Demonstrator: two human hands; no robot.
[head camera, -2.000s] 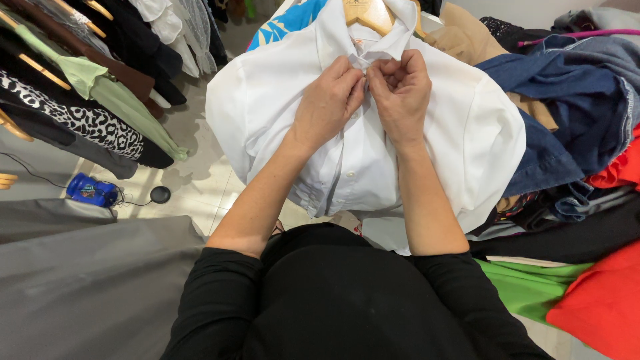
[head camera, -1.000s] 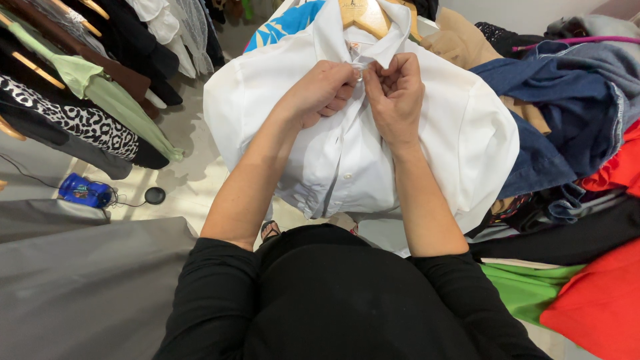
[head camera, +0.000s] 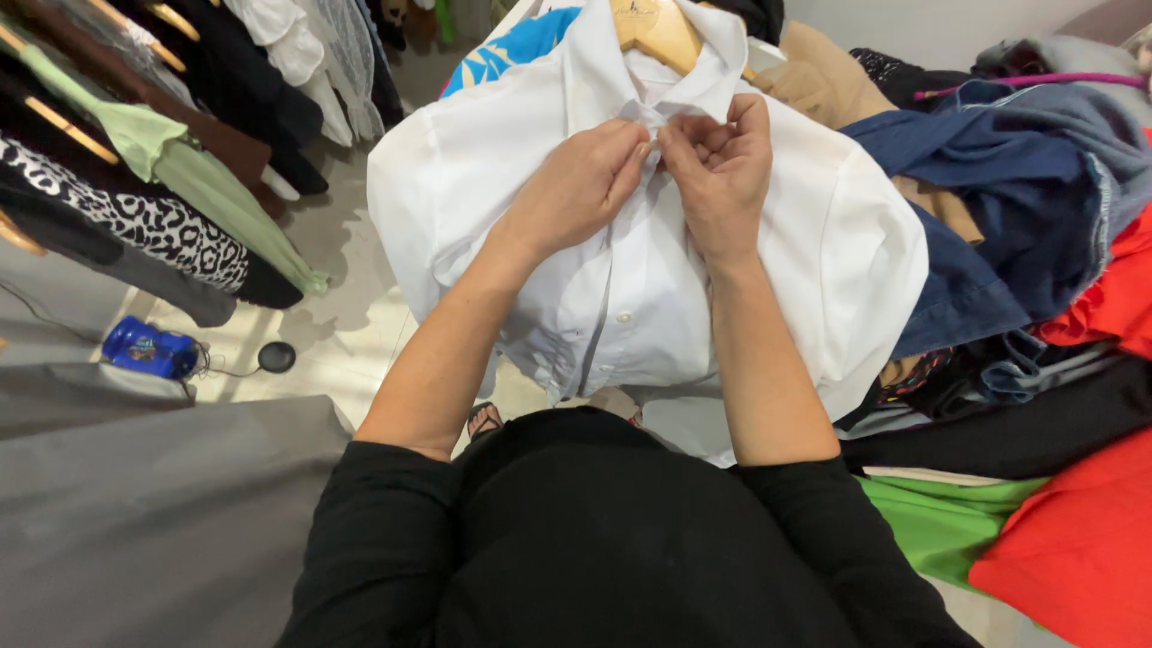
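Note:
A white button-up shirt (head camera: 504, 144) lies spread in front of me on a wooden hanger (head camera: 661, 31), its collar at the far end. Just below the collar, my left hand (head camera: 580, 184) pinches the edge of the front placket between thumb and fingers. My right hand (head camera: 724, 175) grips the other edge of the placket, its fingertips almost touching those of the left. The fingers hide whatever button is between them. Further down, a small button (head camera: 624, 318) shows on the placket, and the shirt front hangs partly apart there.
Garments on wooden hangers, among them a light green one (head camera: 193, 175), hang at the left. A pile with denim (head camera: 972, 207), red (head camera: 1080, 540) and green cloth (head camera: 954, 522) lies at the right. Grey fabric (head camera: 162, 513) hangs lower left; a blue object (head camera: 148, 348) sits on the floor.
The left hand has shifted its grip slightly at the placket and its fingers are now more closely bunched. Both hands have stayed at the shirt just below the collar.

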